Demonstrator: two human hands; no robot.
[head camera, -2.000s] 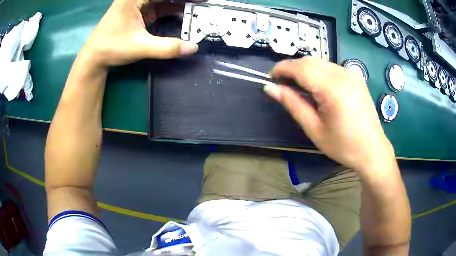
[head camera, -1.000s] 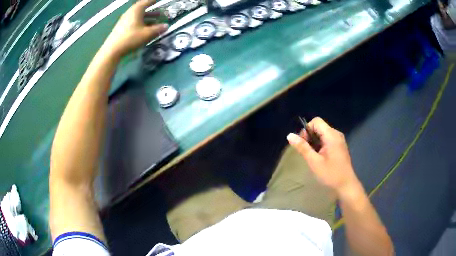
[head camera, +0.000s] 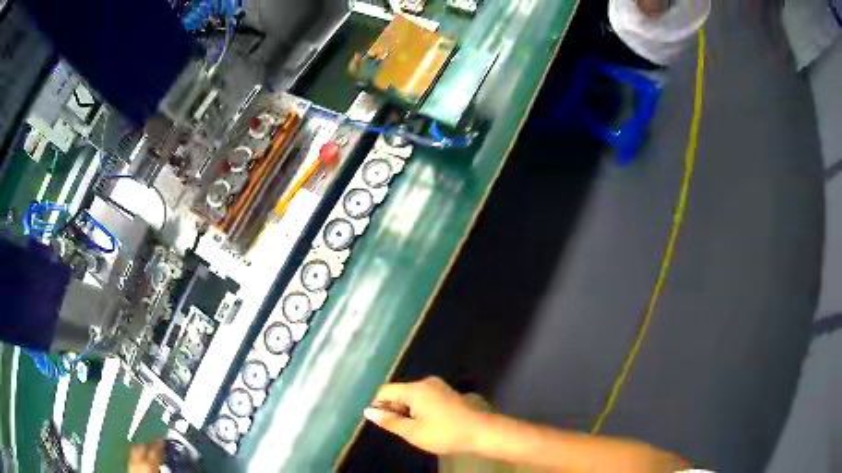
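Observation:
A row of discs on plates (head camera: 316, 275) runs diagonally along the green bench beside the machine, dark rings with pale centres. My right hand (head camera: 425, 414) is over the bench's front edge at the bottom, fingers closed on a thin dark thing that looks like the tweezers (head camera: 391, 407), mostly hidden by the fingers. My left hand (head camera: 145, 458) is at the bottom left, small, blurred and cut off by the frame's edge. A dark round part (head camera: 181, 453) shows close beside it; whether the hand touches it cannot be told.
A grey press machine (head camera: 245, 175) with blue air hoses and a red knob (head camera: 330, 152) stands at the left. A brown-gold board (head camera: 406, 55) lies beyond it. A blue stool-like object (head camera: 620, 106) stands on the grey floor, with part of a person in white (head camera: 660, 28) above it.
The view has swung right along the bench, bringing the machine and more of the disc row in. The black tray and loose discs have left view. My left hand is now at the bottom edge.

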